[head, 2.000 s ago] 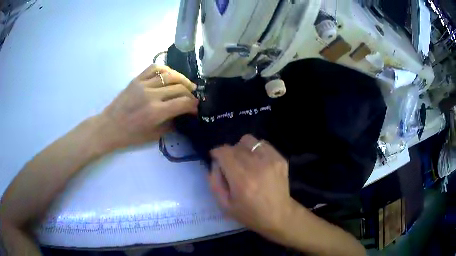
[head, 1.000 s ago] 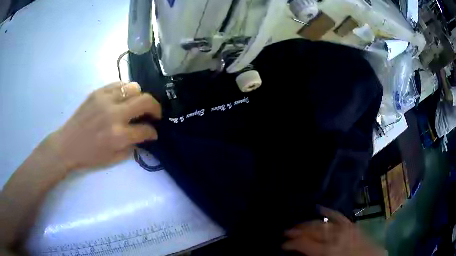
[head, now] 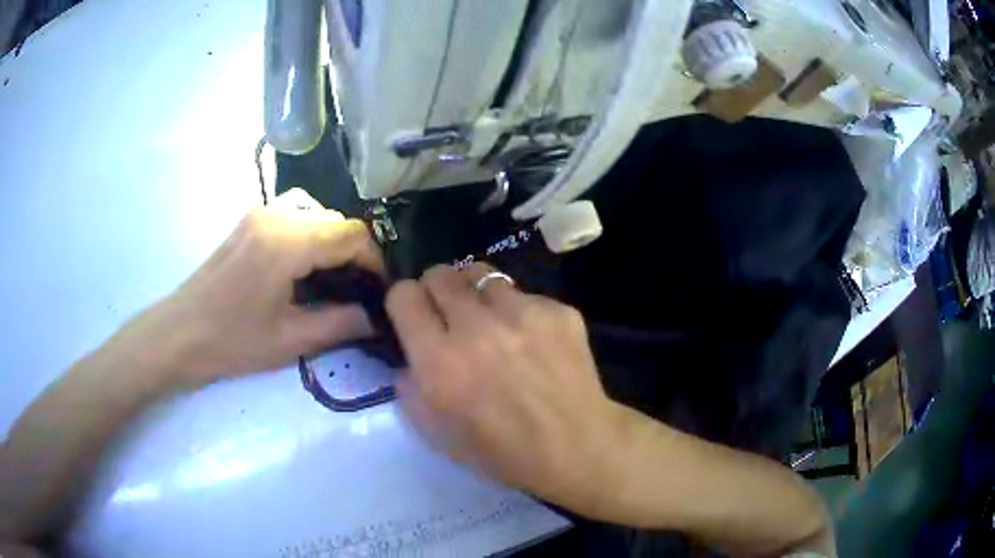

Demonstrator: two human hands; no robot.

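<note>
A black garment point(head: 720, 218) lies under the off-white sewing machine head point(head: 436, 76) and spreads to the right. A lettered tape point(head: 502, 246) with small white script shows near the needle, partly covered by my right hand. The presser foot point(head: 384, 221) is just above my hands, on the cloth. My left hand point(head: 295, 278) pinches a bunched fold of the black cloth left of and below the presser foot. My right hand point(head: 502, 376), with a ring, meets it at the same fold; its fingertips are partly hidden.
The white table point(head: 120, 218) has a printed ruler point(head: 404, 540) along its front edge. A ribbed white knob point(head: 720, 52) is on the machine. A crumpled clear plastic bag point(head: 916, 207) lies at the right. A wooden stool point(head: 879, 409) stands below the table's right side.
My right hand has come from the garment's lower right up to the fold beside my left hand. The cloth has drawn off the front table area, and the lettering is now partly covered.
</note>
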